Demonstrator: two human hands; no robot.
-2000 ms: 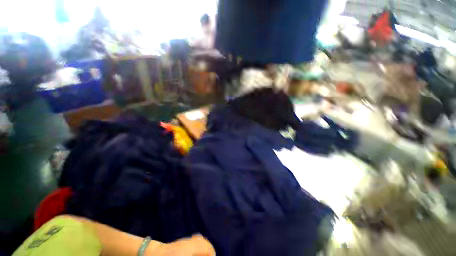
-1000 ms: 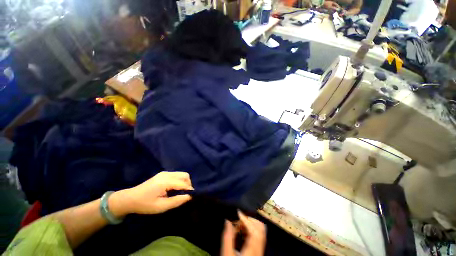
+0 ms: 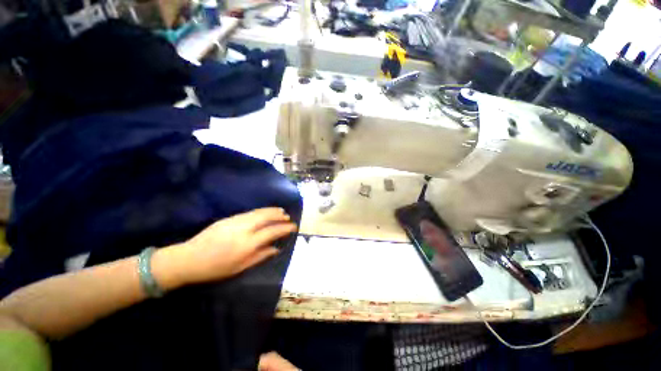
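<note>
The navy garment piece point(image 3: 123, 174) lies bunched on the left of the white table and reaches the needle area. My left hand point(image 3: 235, 245) lies flat on darker cloth point(image 3: 239, 311) just left of the machine bed, fingers pointing right. Its fingertips are near the cloth's right edge. My right hand point(image 3: 277, 362) is mostly cut off by the bottom edge; only a small part shows. The cream sewing machine point(image 3: 406, 130) stands to the right, its presser foot area point(image 3: 313, 174) lit beside the cloth.
A black phone point(image 3: 439, 250) with a white cable lies on the table under the arm. Snips point(image 3: 516, 268) and small metal parts lie right of it. The chipped table edge point(image 3: 377, 310) runs across the front. A black cloth heap point(image 3: 123, 69) stands at the far left.
The view has swung right, showing the whole machine head. My left hand now lies spread on the cloth by the machine. My right hand has dropped mostly out of the picture.
</note>
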